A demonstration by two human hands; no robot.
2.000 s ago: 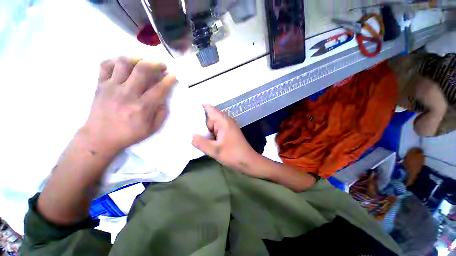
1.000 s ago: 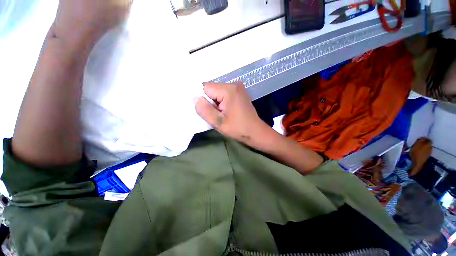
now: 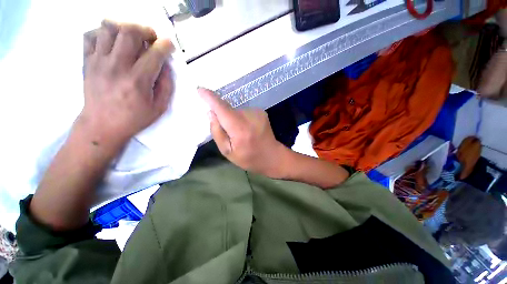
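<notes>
White fabric [image 3: 167, 144] lies overexposed on the white table under my hands, and its edge hangs toward my lap. My left hand [image 3: 125, 77] is on the fabric with its fingers bent; the cloth under it is too bright to tell a grip. My right hand [image 3: 239, 130] is at the fabric's right edge with index finger and thumb near each other; whether cloth is pinched between them cannot be told. A dark ribbed knob [image 3: 200, 5] of the sewing machine is cut off by the top edge.
A phone [image 3: 317, 13], dark snips [image 3: 362, 5] and a red scissors loop [image 3: 419, 6] lie at the top right. A grey ruler [image 3: 300, 64] runs along the table edge. Orange-red cloth [image 3: 383, 105] is heaped right of my lap. Another person's hand [image 3: 493, 75] shows at the far right.
My left hand went up toward the top edge and has come back down onto the fabric. My right hand stays by the fabric's edge, its index finger now more extended. The view has shifted.
</notes>
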